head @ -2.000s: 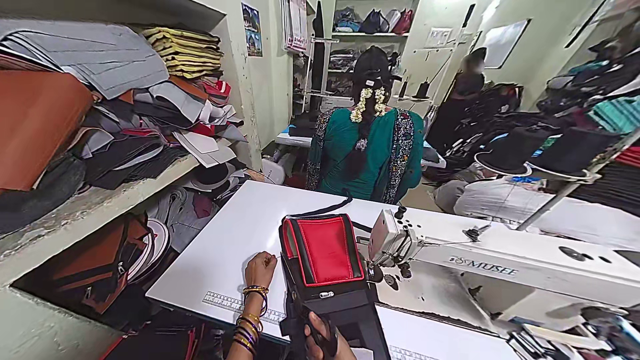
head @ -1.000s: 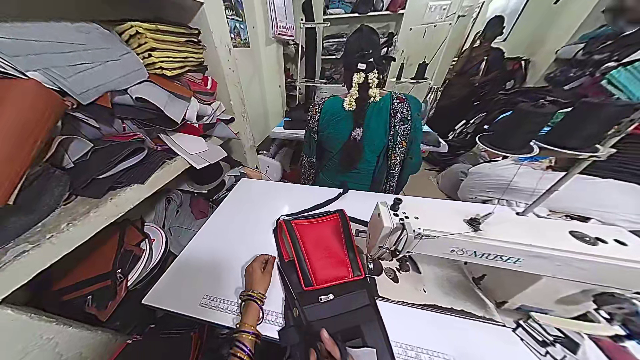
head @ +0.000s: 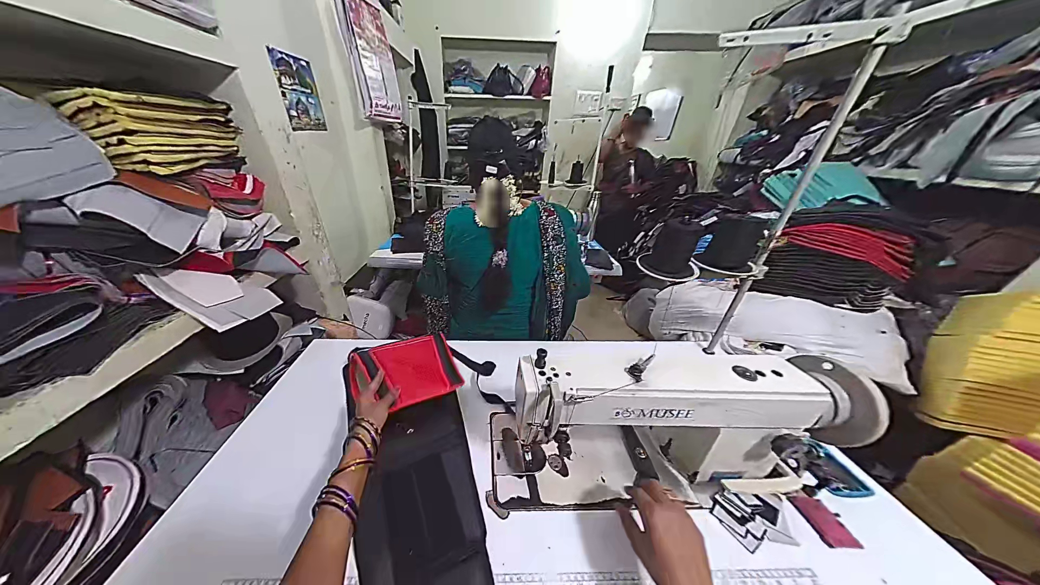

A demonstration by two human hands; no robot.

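My left hand [head: 372,400] rests with spread fingers on the left edge of a red panel [head: 418,370] at the far end of a long black fabric piece [head: 418,479]. A black strap [head: 474,363] runs from that end toward the sewing machine. My right hand [head: 662,528] is at the front edge of the bed of the white sewing machine [head: 682,398], its fingertips at the near end of a dark strip [head: 640,455] lying under the arm; whether it grips the strip cannot be told.
Black thread cones [head: 678,244] stand behind the machine. Small cut pieces [head: 751,516] and a blue-rimmed tray [head: 845,475] lie right of it. A shelf of fabric pieces [head: 138,357] borders the left. A person in green [head: 504,268] sits ahead; another person [head: 626,162] is farther back.
The red and black piece has shifted to the left, away from the needle area. My left hand has moved onto its red panel. My right hand has left the piece for the machine bed. The view has tilted up.
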